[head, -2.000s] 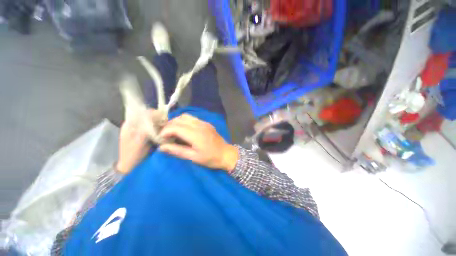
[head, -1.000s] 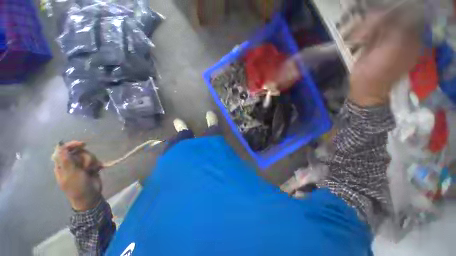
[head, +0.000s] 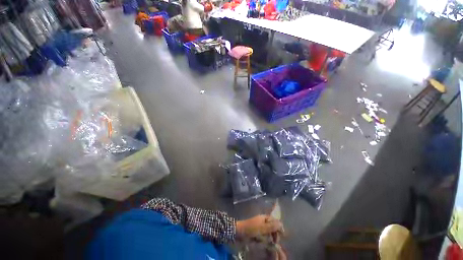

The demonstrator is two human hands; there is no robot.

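Note:
My left hand (head: 260, 226), in a checked sleeve, is at the lower middle with its fingers closed on what looks like pale tie strips. Strip material (head: 242, 251) shows below it, blurred. My right hand (head: 275, 252) is close beside it, cut off by the bottom edge; its grip cannot be made out. A pile of bagged garments (head: 289, 157), dark grey in shiny clear bags, lies on the floor beyond my hands, touching neither. No tie strip shows around the pile.
A purple-lined crate (head: 269, 104) with a blue item stands behind the pile. A white bin (head: 152, 152) with clear plastic is at left. A stool (head: 241, 52), a long white table (head: 325, 31) and a person (head: 193, 15) are farther back. Paper scraps lie at right. A stool top (head: 398, 242) is lower right.
The view has swung up and left, away from the blue scrap crate. The garment pile is now in the middle. My hands, wide apart one second ago, are now close together.

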